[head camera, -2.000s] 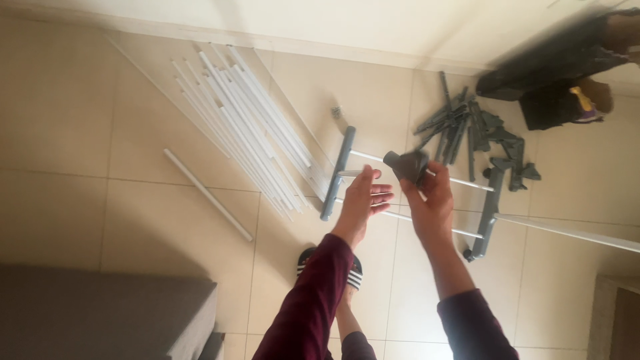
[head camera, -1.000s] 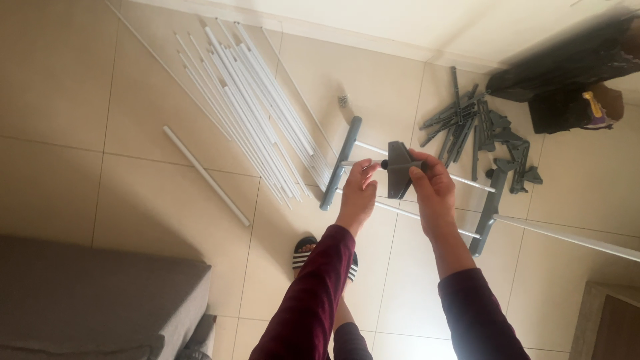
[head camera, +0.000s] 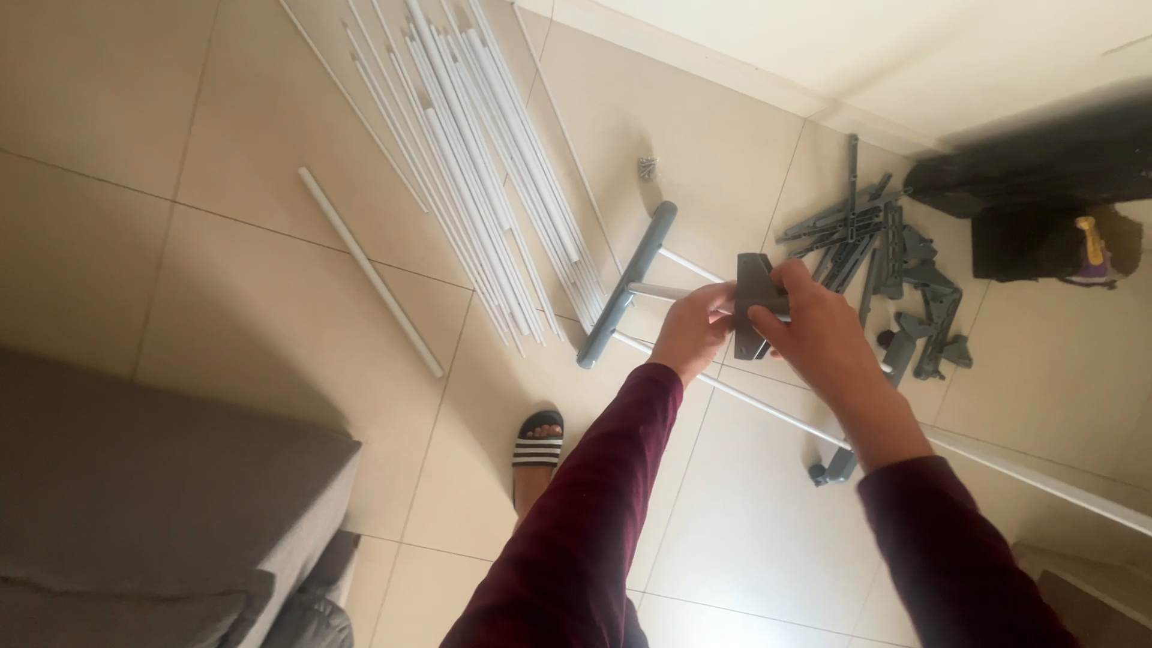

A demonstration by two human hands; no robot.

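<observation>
My right hand (head camera: pixel 810 328) grips a dark grey plastic fitting (head camera: pixel 752 306) with a flared, wing-like plate. My left hand (head camera: pixel 695 331) has its fingers closed around a white tube (head camera: pixel 657 291), right against the left side of the fitting; how far the tube goes into the fitting is hidden. The tube's other end meets a grey crossbar (head camera: pixel 627 283). Two thinner white rods run from that crossbar toward a second grey bar (head camera: pixel 900 367), partly behind my right hand and wrist. A small wheel or round foot (head camera: pixel 817 473) is at that bar's lower end.
A bundle of white tubes (head camera: pixel 486 180) lies upper left, with one loose white tube (head camera: pixel 369 270) apart. Grey plastic parts (head camera: pixel 850 225) are piled by the wall near a black bag (head camera: pixel 1017 171). Small metal screws (head camera: pixel 647 167) lie beyond the crossbar. A grey sofa (head camera: pixel 162 486) stands lower left.
The flared fitting has turned in my right hand since two seconds ago, and its plate now stands nearly upright in view. My left hand has closed on the tube beside it.
</observation>
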